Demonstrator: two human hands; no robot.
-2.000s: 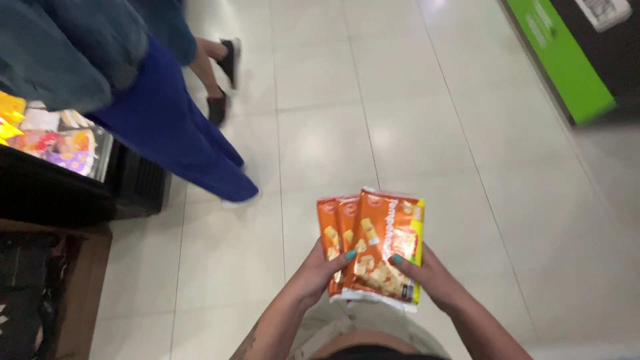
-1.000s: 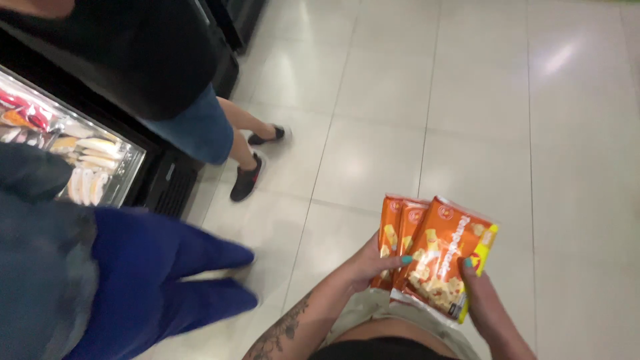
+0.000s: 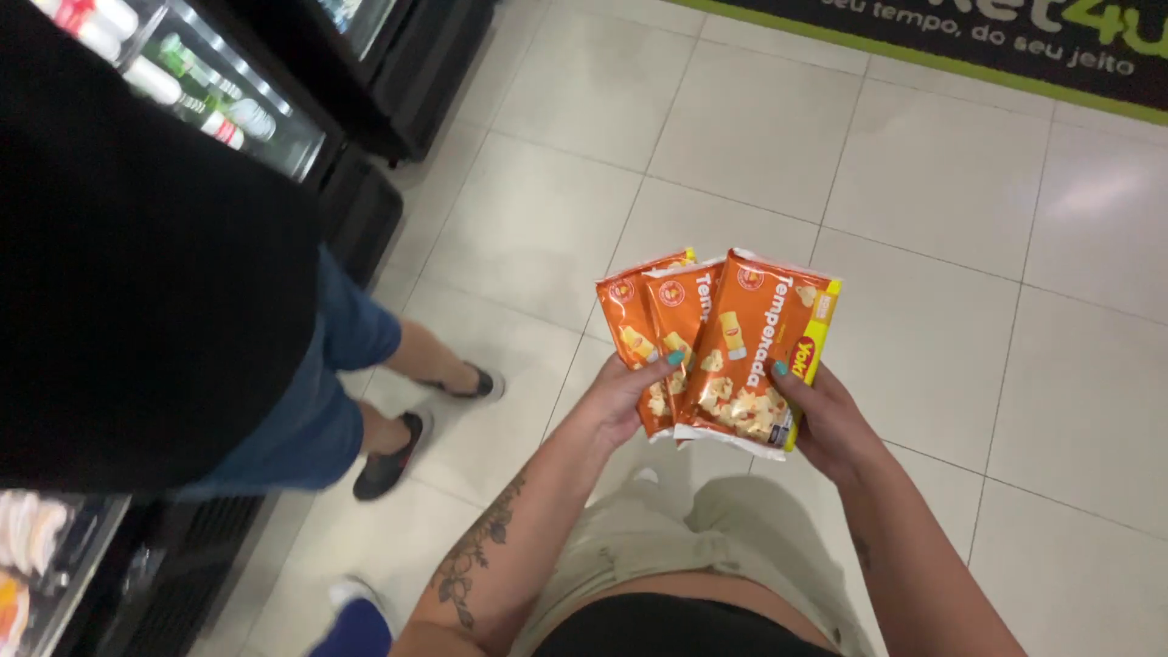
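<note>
Three orange Yoki popcorn packets are fanned out in front of my body, overlapping one another. The rightmost packet (image 3: 762, 351) lies on top and has a yellow edge. Beneath its left side is the middle packet (image 3: 680, 315), and the leftmost packet (image 3: 628, 315) is partly covered. My left hand (image 3: 630, 392) grips the left two, thumb on the middle one, fingers hidden behind. My right hand (image 3: 821, 411) holds the top packet by its right side, thumb on the front.
At the left stands a person in a black shirt (image 3: 155, 292) and blue shorts, close to refrigerated display cases (image 3: 365, 196). Another person's blue trouser leg (image 3: 354, 630) shows at the bottom left. A dark panel with a green edge (image 3: 912, 64) borders the tiled floor (image 3: 912, 347).
The view has swung noticeably. The person in blue trousers, largely visible one second ago, now shows only a lower leg and shoe. Both hands still hold the fanned packets.
</note>
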